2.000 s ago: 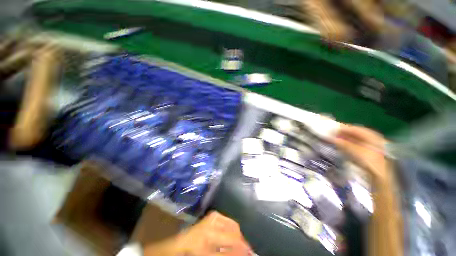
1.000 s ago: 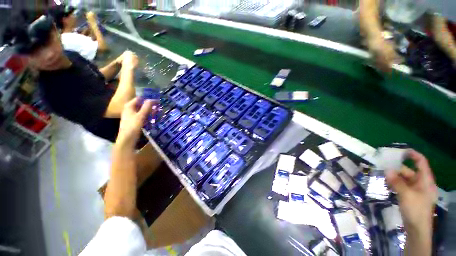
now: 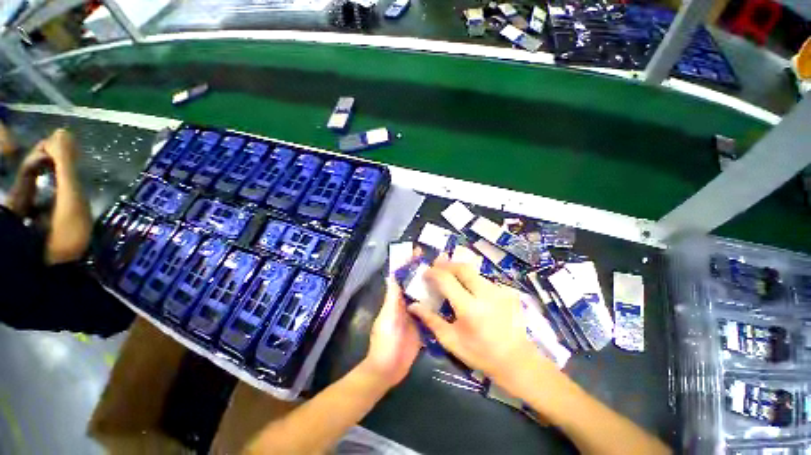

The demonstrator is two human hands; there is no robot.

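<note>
My left hand (image 3: 393, 333) holds a part-assembled phone (image 3: 416, 277) with blue edges and a pale face, just in front of the board pile. My right hand (image 3: 487, 324) is on top, its fingers pressed on the same piece, hiding much of it. Loose board assemblies (image 3: 629, 311), pale at one end and blue or dark at the other, lie on the dark mat beyond and right of my hands. Blue phone housings (image 3: 292, 315) sit in the black blister tray (image 3: 342, 298) at left. Pockets at its left end look dark.
A green conveyor belt (image 3: 498, 107) with several phone pieces (image 3: 365, 139) runs beyond the white edge. A clear blister tray (image 3: 694, 355) is at right. A slanted pale post (image 3: 742, 178) crosses at right. An open cardboard box (image 3: 133, 382) is below the black tray. Another person's arm (image 3: 67, 200) shows at left.
My hands have come together from opposite sides: the left from beyond the tray with a blue housing, the right from the pile with a pale board. The view has turned right.
</note>
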